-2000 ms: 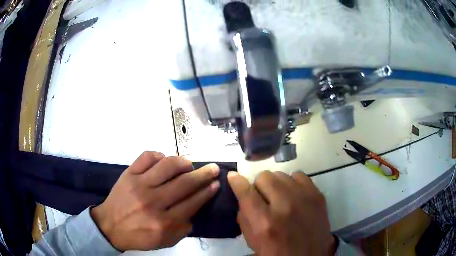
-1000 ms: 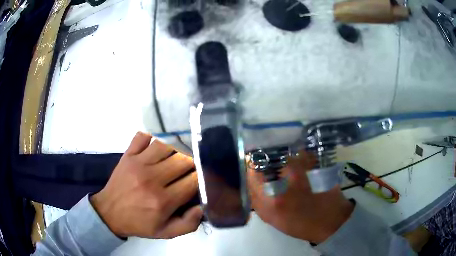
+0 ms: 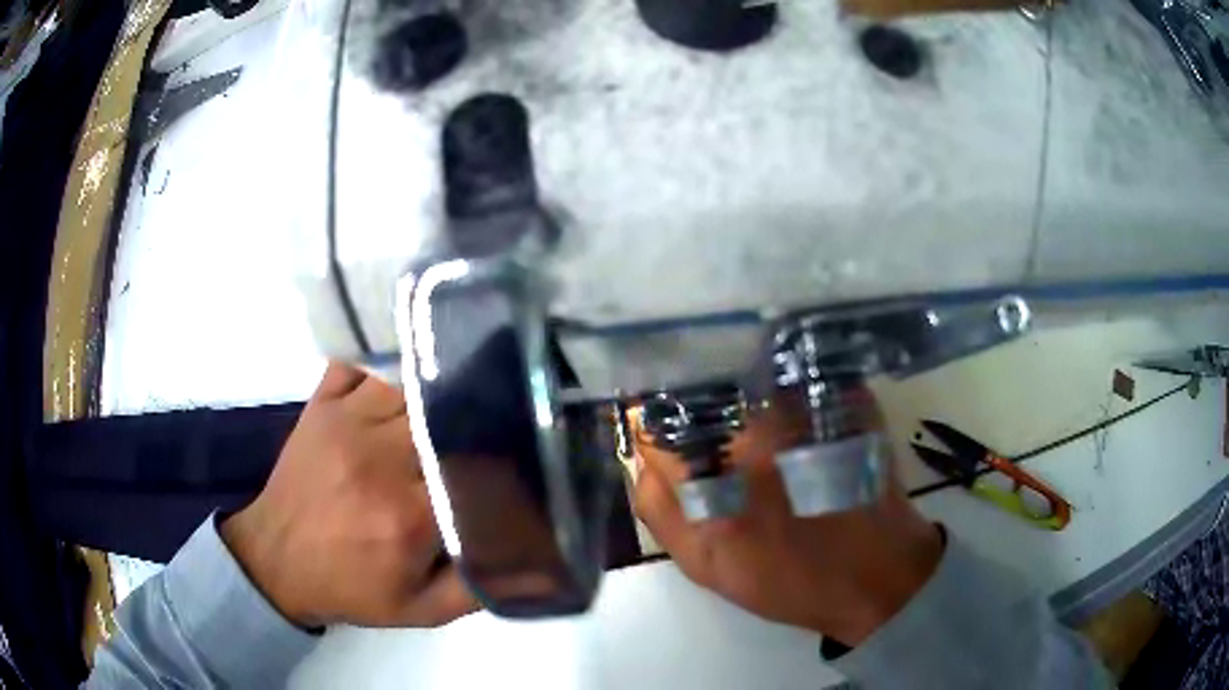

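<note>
A long dark fabric strip runs from the left edge to the machine head. My left hand lies on the strip, its fingertips hidden behind the chrome guard. My right hand is behind the tension knobs, at the right end of the strip. Its fingertips are partly hidden, so its grip does not show. The needle and presser foot are hidden by the machine head.
Thread snips with orange and yellow handles lie right of my right hand. A yellow-brown board and a dark fabric bundle are at the left. A patterned cloth shows at the lower right.
The view has shifted, with the machine head now covering more of the work. Both hands have moved up under the head, and the strip's end is now mostly hidden.
</note>
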